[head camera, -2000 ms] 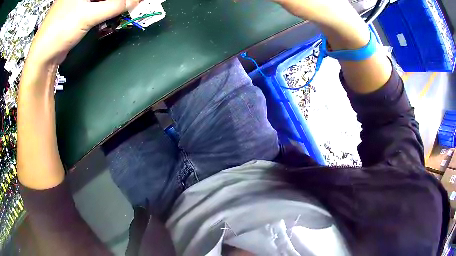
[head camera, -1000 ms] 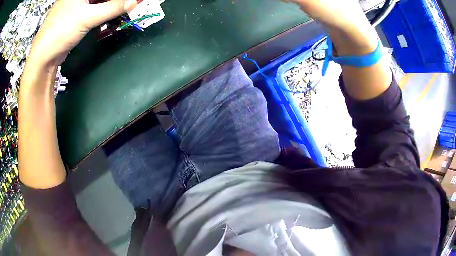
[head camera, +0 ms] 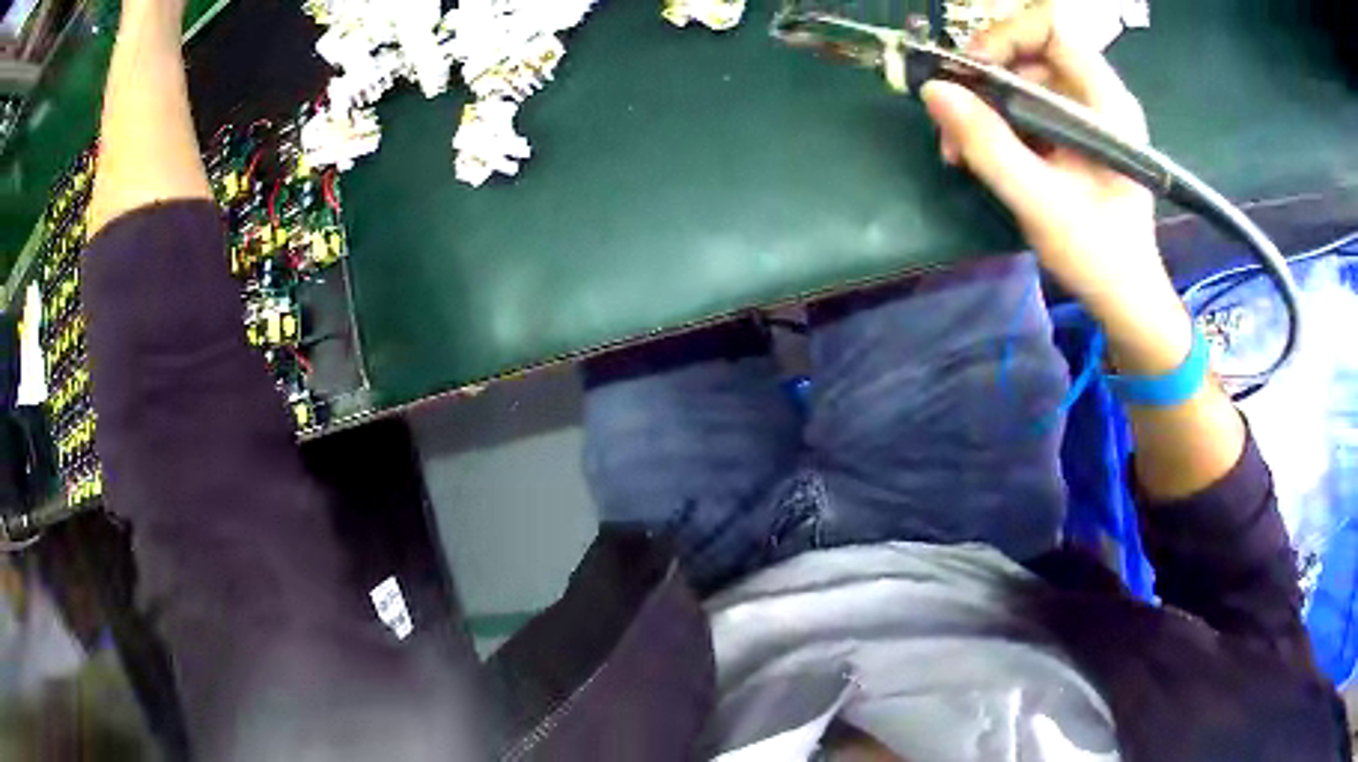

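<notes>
My right hand [head camera: 1087, 194] is closed around a dark, pen-like soldering iron [head camera: 1043, 112] at the upper right. The iron's metal tip points left, above the green mat [head camera: 670, 179]. Its thick dark cord curves down past my wrist, which wears a blue band. My left forearm reaches up at the far left, and the hand is cut off by the top edge. White plastic housings [head camera: 492, 52] lie in a loose pile on the mat at the top, with more behind my right hand.
Rows of yellow-green circuit boards [head camera: 276, 246] with red and black wires fill the bench's left side, around my left forearm. A blue tote [head camera: 1110, 491] with whitish, shiny contents is beside my lap at the right. The bench edge crosses above my thighs.
The view has swung left. My left hand has left the white piece with coloured wires and reached beyond the top edge. My right hand now shows with the iron.
</notes>
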